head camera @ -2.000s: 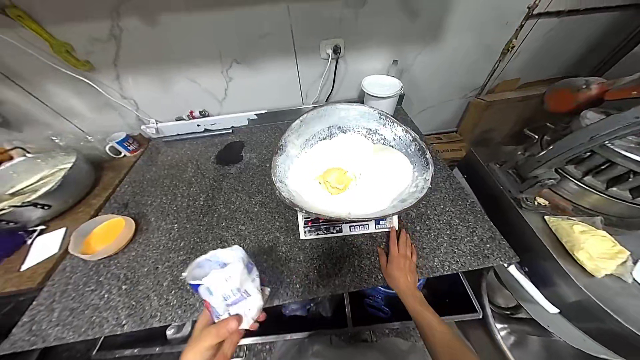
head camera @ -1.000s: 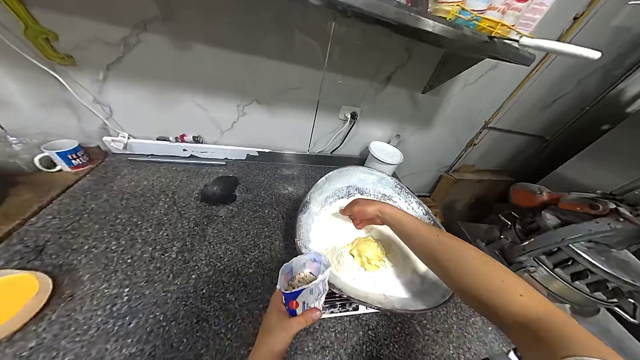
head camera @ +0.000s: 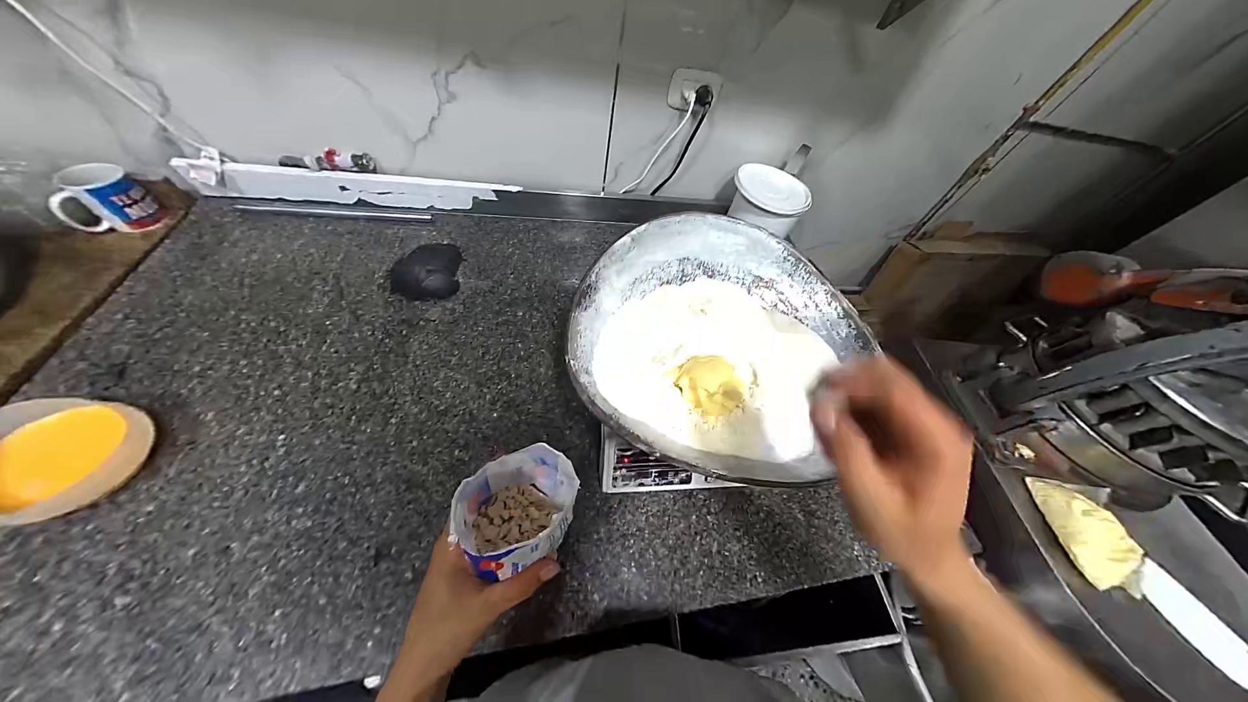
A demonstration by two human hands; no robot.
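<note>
A large metal bowl (head camera: pixel 624 292) holds white flour (head camera: pixel 634 351) with a yellow, butter-like lump (head camera: pixel 712 385) in the middle. It rests on a digital scale (head camera: pixel 648 473), which it mostly covers. Below and left of the bowl, my left hand (head camera: pixel 478 600) grips an open bag (head camera: pixel 556 526) of small brown granules (head camera: pixel 512 517). Over the bowl's right rim is my right hand (head camera: pixel 892 448), blurred, with its fingers curled; whether anything is between them is not clear.
At the far left lies a bowl of orange-yellow contents (head camera: pixel 63 453). A mug (head camera: pixel 107 200), a black lump (head camera: pixel 427 271) and a lidded white tub (head camera: pixel 770 195) stand toward the wall. Machinery (head camera: pixel 1150 409) and a wrapped yellow block (head camera: pixel 1082 531) are at right.
My right hand has moved from inside the bowl to its right rim. The bag, held in my left hand in both earlier frames, now shows its open top and granules more plainly.
</note>
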